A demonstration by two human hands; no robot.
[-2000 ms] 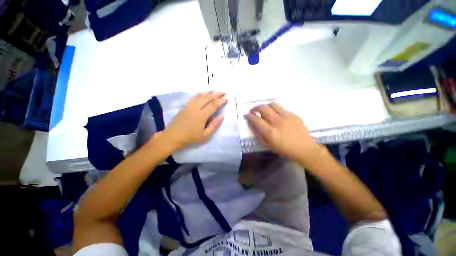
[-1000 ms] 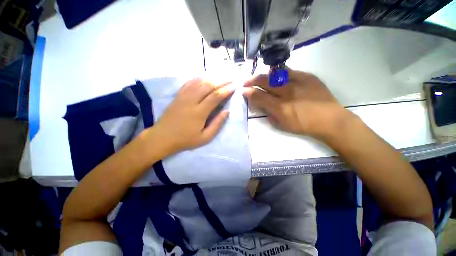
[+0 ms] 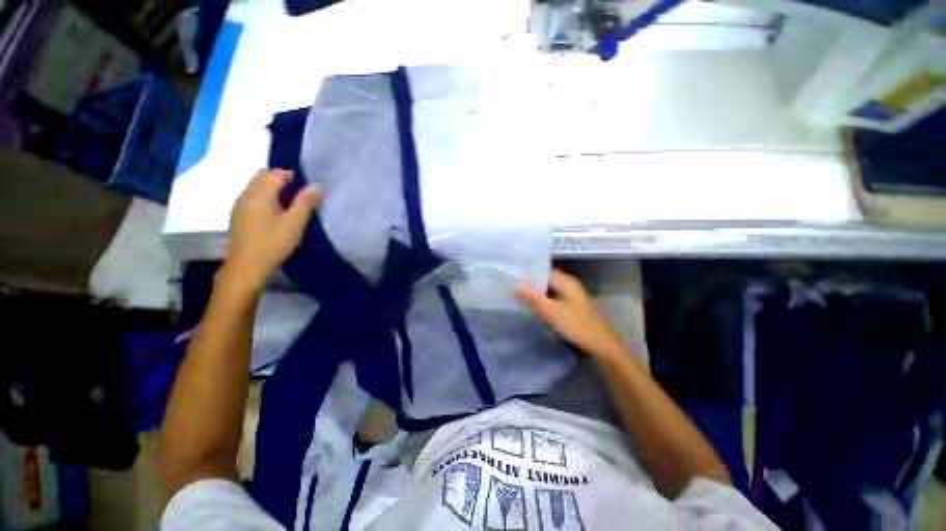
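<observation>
A partly sewn garment of pale grey panels (image 3: 355, 156) with navy bands lies on the white table and hangs over its front edge onto my lap. My left hand (image 3: 272, 216) is at the garment's left side, fingers and thumb curled at a navy part (image 3: 316, 254); the fingertips seem to pinch its edge. My right hand (image 3: 555, 304) holds the right edge of the pale cloth just below the table edge, thumb on top. The presser foot area (image 3: 560, 26) is at the top, away from the cloth.
The white table (image 3: 705, 187) has a silver front edge (image 3: 747, 241). A blue knob (image 3: 605, 48) is beside the needle area. A phone (image 3: 902, 158) lies at right, blue tape (image 3: 211, 99) and a blue crate (image 3: 140, 135) at left. Navy cloth (image 3: 851, 384) hangs lower right.
The cloth has moved away from the needle, and more of its pale left part lies spread. My left hand has moved left to the navy side; my right hand has come down to the cloth's right edge.
</observation>
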